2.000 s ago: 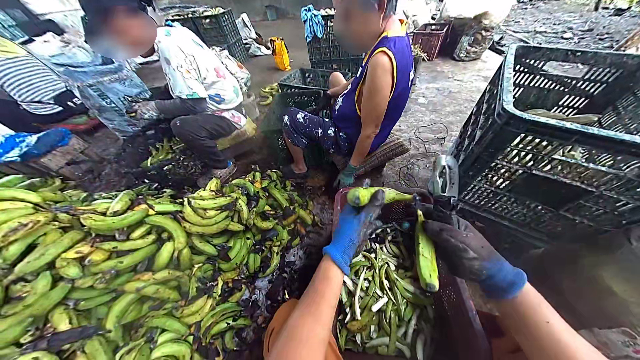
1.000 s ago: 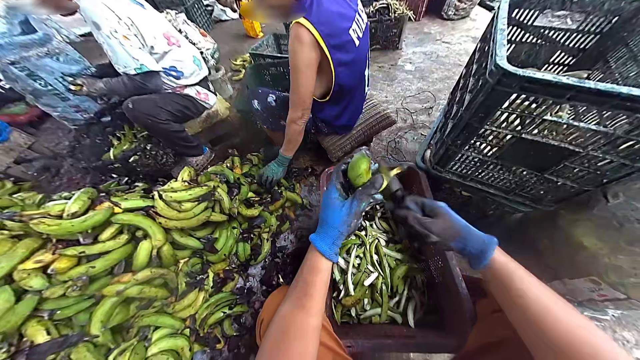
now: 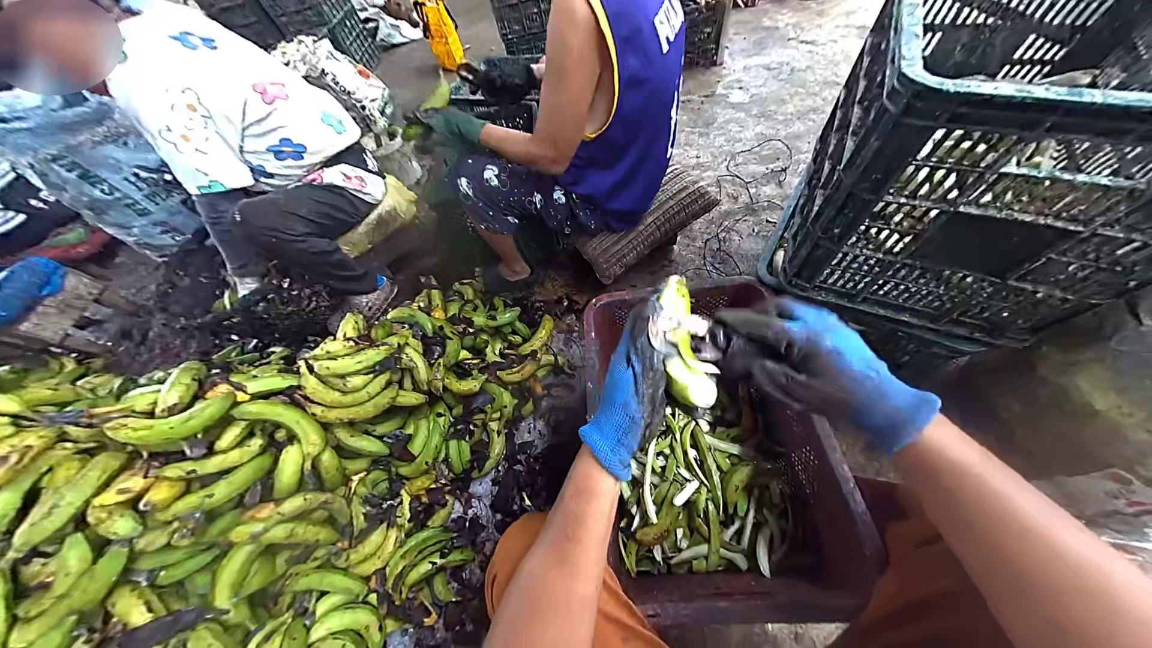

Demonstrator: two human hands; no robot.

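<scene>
My left hand, in a blue glove with a dark palm, holds a partly peeled green plantain above a dark red plastic crate. My right hand, gloved alike, is at the plantain's right side with its fingers bent and blurred; whether it grips a tool or a strip of peel cannot be made out. Pale flesh shows on the plantain, and a flap of peel hangs from it. Green and whitish peel strips lie in the crate below both hands.
A large heap of green plantains covers the ground at left. Stacked dark plastic crates stand at right. A person in a purple sleeveless shirt sits ahead on a woven cushion; another person in a floral top sits farther left.
The plantain, mostly green earlier, now shows pale flesh. The person in purple, who reached to the heap one second ago, has raised that gloved hand with something green in it.
</scene>
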